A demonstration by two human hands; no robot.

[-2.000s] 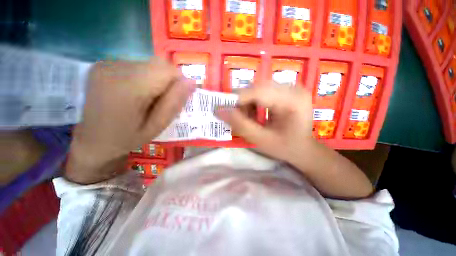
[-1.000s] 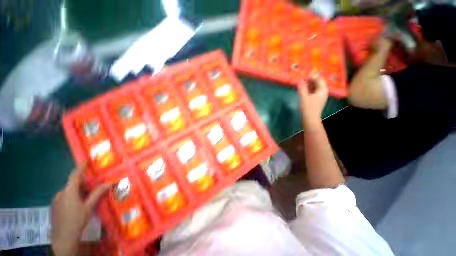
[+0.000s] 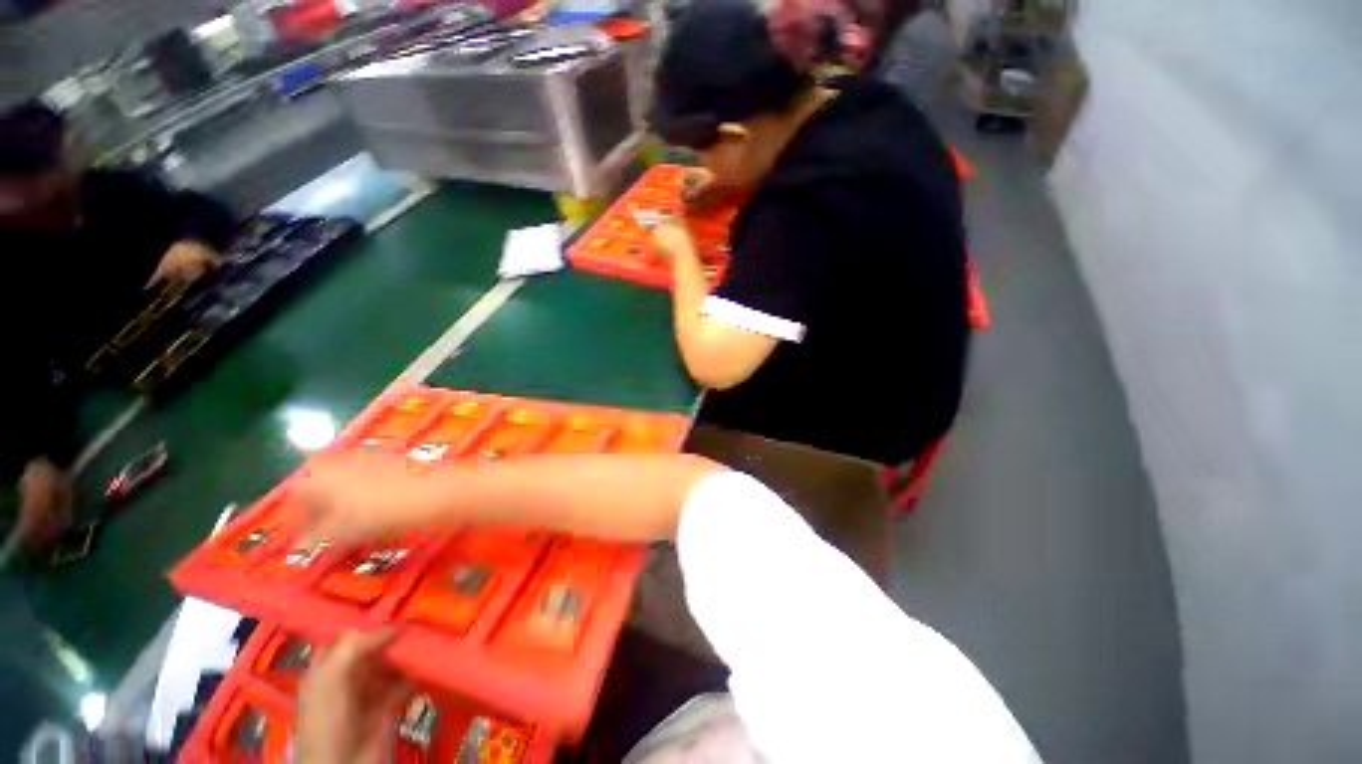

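Note:
A red-orange phone tray [image 3: 493, 675] lies at a slant in front of me, its pockets holding orange phones [image 3: 456, 585] with silvery and white patches. Part of a second loaded tray [image 3: 224, 693] shows below its near edge. My right hand [image 3: 347, 500] is blurred over the upper tray's left part, my forearm crossing the tray; whether it holds anything cannot be told. My left hand [image 3: 347, 699] is at the upper tray's near edge, over the lower tray, cut off by the picture's bottom; its grip is unclear.
A person in black [image 3: 851, 284] works at another orange tray [image 3: 620, 269] ahead. Another person [image 3: 112, 224] is at the left by a dark tray [image 3: 247, 291]. A white stack [image 3: 530, 251] lies on the green table [image 3: 560, 351]. A metal box [image 3: 478, 127] stands beyond.
The view has swung up and right. My right hand has come from near the neighbouring tray to over the near one. My left hand is now at the near edge. The label strip seen earlier is not visible.

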